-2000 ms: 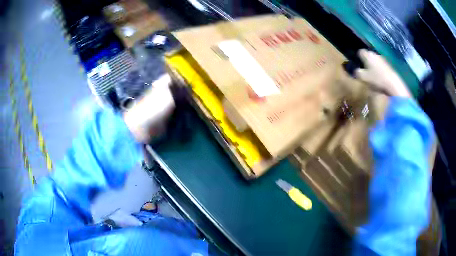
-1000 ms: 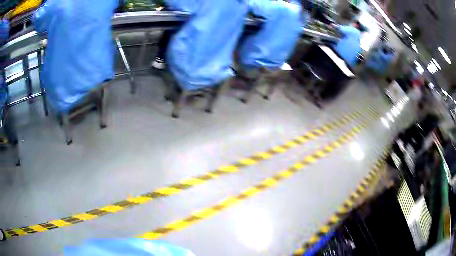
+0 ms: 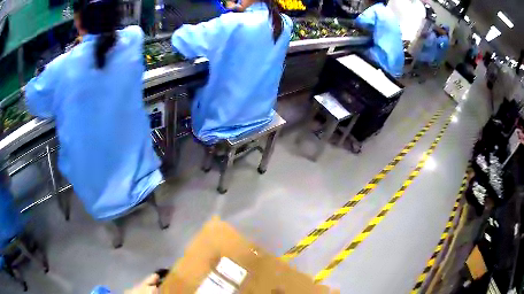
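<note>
A flat brown cardboard carton (image 3: 201, 250) with white labels is at the bottom edge, cut off by it. My left hand (image 3: 146, 285) is at the carton's left edge, mostly cut off, with a black cover on a fingertip. It appears to hold the carton there. A bit of my blue sleeve shows beside it. My right hand is not in view. The carton's contents are not visible.
Several people in blue gowns (image 3: 100, 115) sit on stools (image 3: 255, 129) along the metal-railed line (image 3: 178, 68) at the left and top. A black crate stack (image 3: 356, 97) stands beyond. Yellow-black floor tape (image 3: 368, 186) runs along the aisle; dark stacks (image 3: 491, 172) stand at the right.
The view has turned from the bench to the aisle. The carton is now at the bottom edge; the green bench top and knife are out of view. My right hand has left the view.
</note>
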